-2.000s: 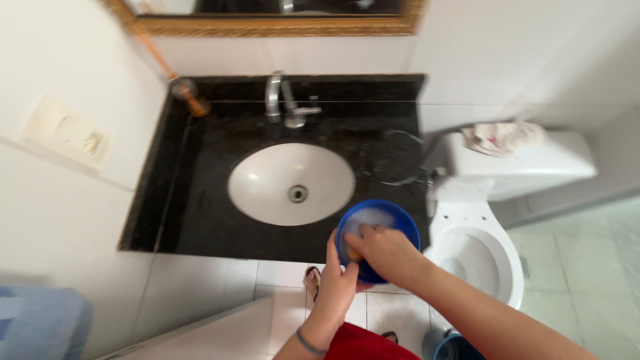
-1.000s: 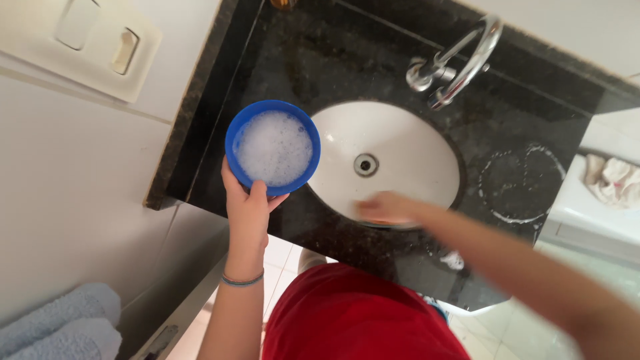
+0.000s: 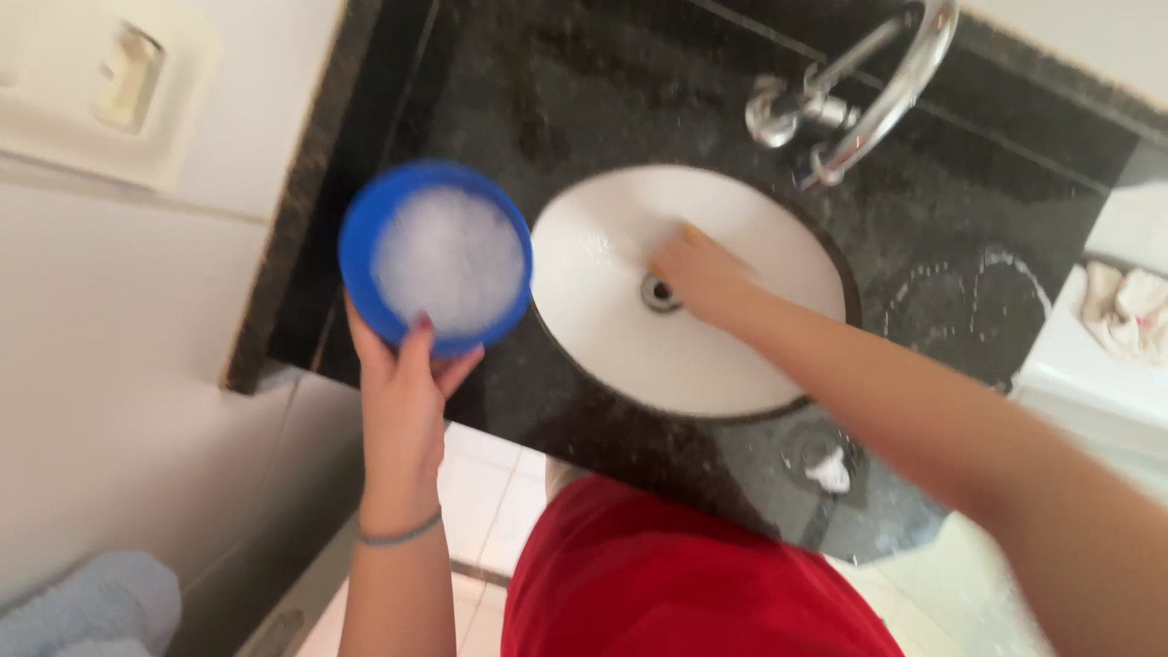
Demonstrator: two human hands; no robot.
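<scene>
My left hand grips the near rim of a blue plastic bowl, its thumb over the edge. White foam fills much of the bowl, which is held over the left part of the black stone countertop. Inside the white oval sink basin, my right hand is beside the metal drain. It is blurred; a bit of something yellowish shows at its fingertips, and I cannot tell what it is. A blob of foam lies on the counter at the basin's near right.
A chrome faucet rises behind the basin. Wet foam rings mark the counter's right side. Further right, a crumpled cloth rests on the white toilet tank. At left are a wall switch plate and a light blue towel.
Two seconds ago both hands were at the bowl by the counter's front right. Now the bowl is left of the basin in my left hand. My right hand has moved from the basin's near edge to beside the drain.
</scene>
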